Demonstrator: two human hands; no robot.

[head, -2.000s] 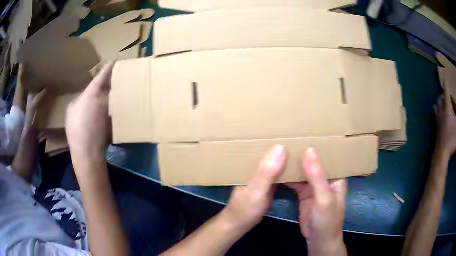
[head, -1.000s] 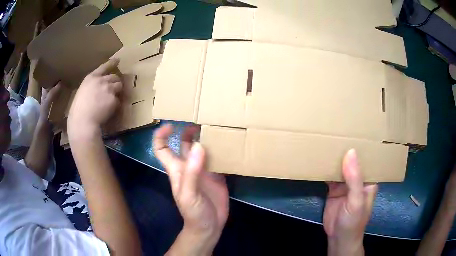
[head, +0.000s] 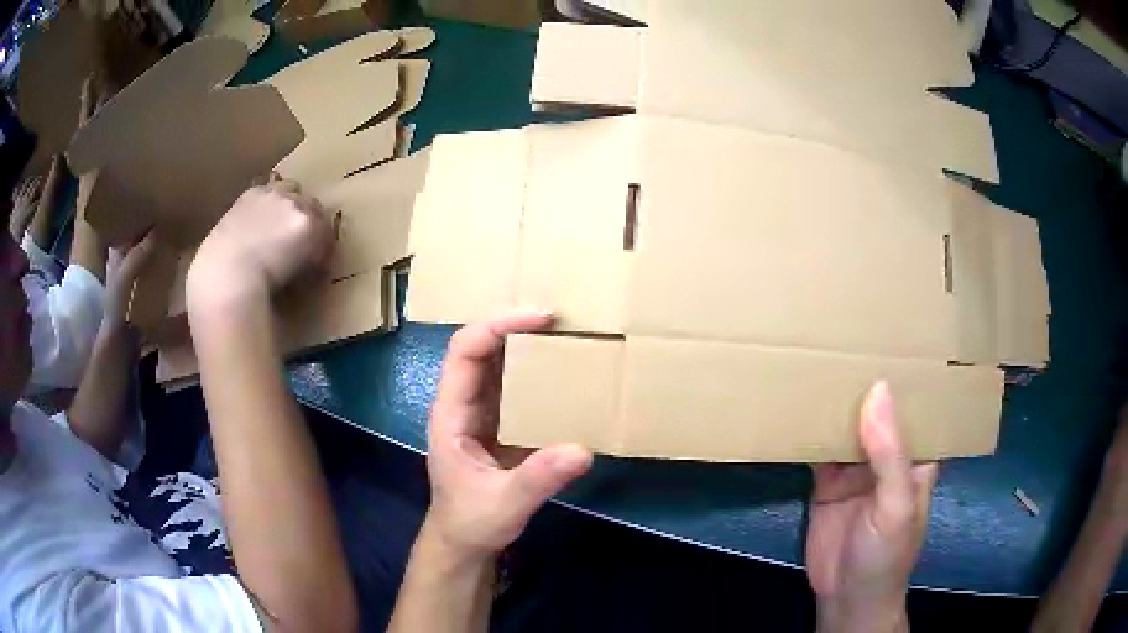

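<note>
A flat tan box blank (head: pixel 792 235) lies in front of me, with two short dark slots in its middle panel and side flaps at left and right. Its long front panel (head: pixel 742 396) faces me. My right hand (head: pixel 872 507) grips the front panel near its right end, thumb on top and fingers beneath. My left hand (head: pixel 495 439) is at the panel's left end, fingers around the corner and index fingertip by the cut, thumb apart below the near edge. Layered edges show under the right flap.
The dark green table (head: pixel 730 513) has a curved near edge. A cardboard sliver (head: pixel 1025 501) lies on it at right. At left, a person's hand (head: pixel 266 235) rests on other blanks (head: pixel 353 186). Another forearm (head: pixel 1089 556) shows at the right edge. A grey object (head: pixel 1051 56) is at far right.
The blank has shifted right since the first frame, and more of its far section shows. My left hand has moved from the front panel's middle to its left end. The neighbour's hand has closed over their blanks.
</note>
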